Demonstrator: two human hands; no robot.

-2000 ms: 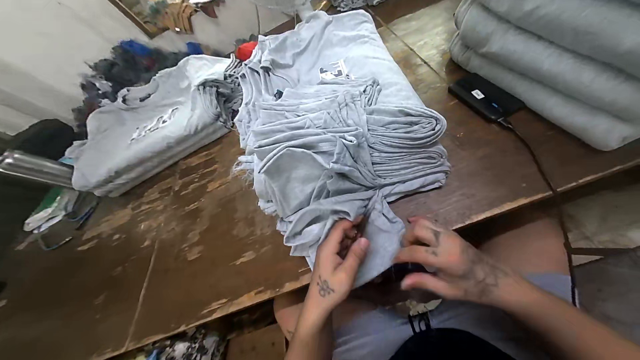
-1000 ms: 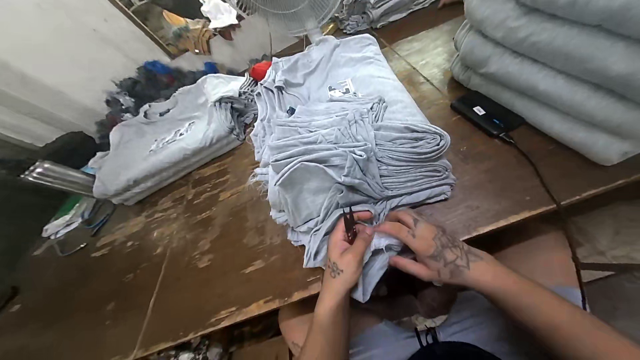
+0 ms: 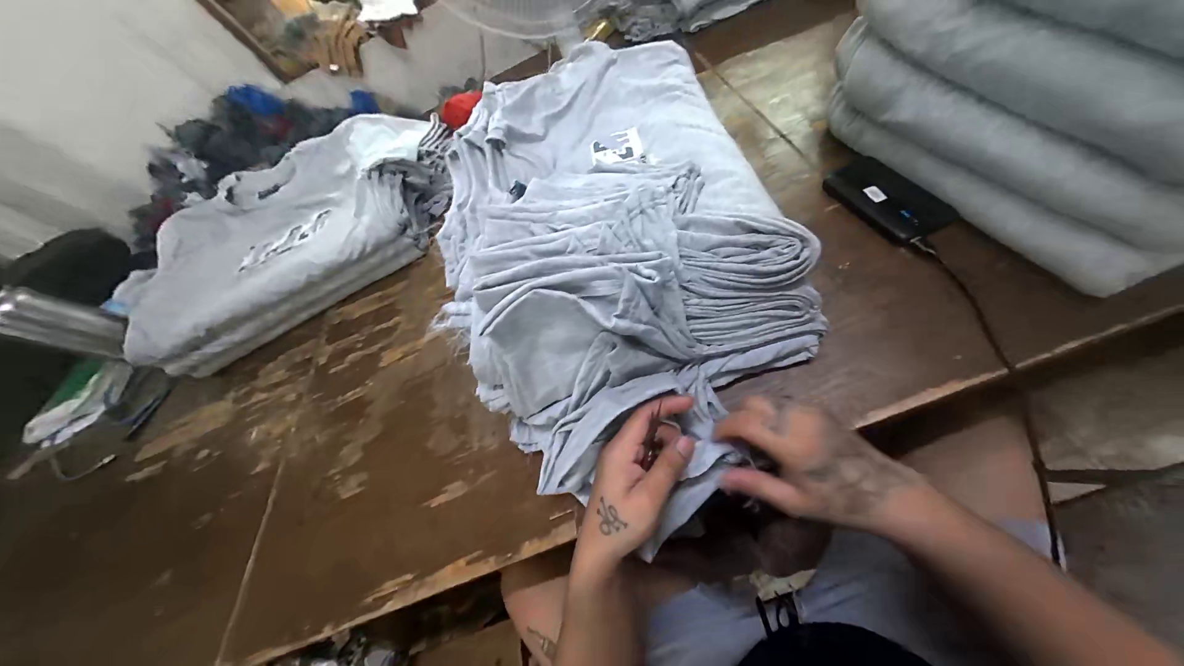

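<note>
A pile of folded light grey shirts (image 3: pixel 564 342) lies in front of me, its near end hanging over the table edge. My left hand (image 3: pixel 638 481) is at that end, shut on a small dark thread snipper (image 3: pixel 655 437) whose tips point up, with grey fabric behind it. Close by on the right, my right hand (image 3: pixel 814 458) pinches a fold of the grey cloth between thumb and fingers; the fingertips are partly blurred.
Another stack of grey shirts (image 3: pixel 268 250) lies at the left beside a metal cylinder (image 3: pixel 60 319). A black power bank (image 3: pixel 888 199) with a cable sits right of the pile, next to thick grey fabric rolls (image 3: pixel 1017 120). The worn wooden table (image 3: pixel 388 444) has its edge near me.
My right hand has shifted slightly away from my left hand and onto the cloth at the pile's near end. The snipper, upright in my left hand a second ago, is still there.
</note>
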